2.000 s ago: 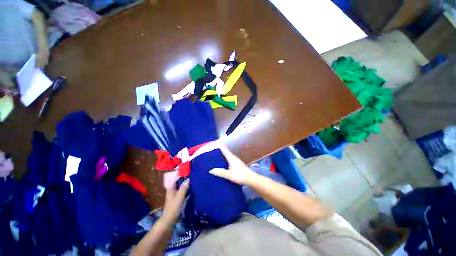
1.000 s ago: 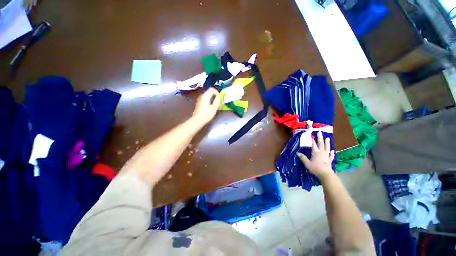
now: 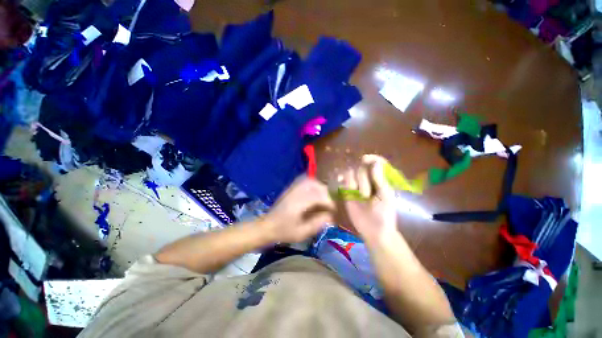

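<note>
A yellow-green tie strip point(image 3: 404, 181) runs through my right hand point(image 3: 371, 198), which is closed on it above the table's near edge. Its other end shows between my hands, close to the fingertips of my left hand point(image 3: 302, 208). My left fingers are curled and blurred, and whether they grip the strip is hidden. A red strip point(image 3: 310, 160) shows just above my left hand, beside the navy bundles point(image 3: 257, 155). The tied navy bundle point(image 3: 521, 264) lies at the right, with a red and white tie around it.
Loose scraps point(image 3: 470, 125) in green, black and white lie on the brown table point(image 3: 462, 39). A long dark strip point(image 3: 465, 216) bends towards the tied bundle. A pale blue paper slip point(image 3: 400, 90) lies further back. A keyboard-like dark object point(image 3: 208, 198) is below the navy pile.
The view has swung left, towards the navy pile. My right hand has left the tied bundle and now holds the yellow-green strip, which has come away from the scraps. My hands are now close together.
</note>
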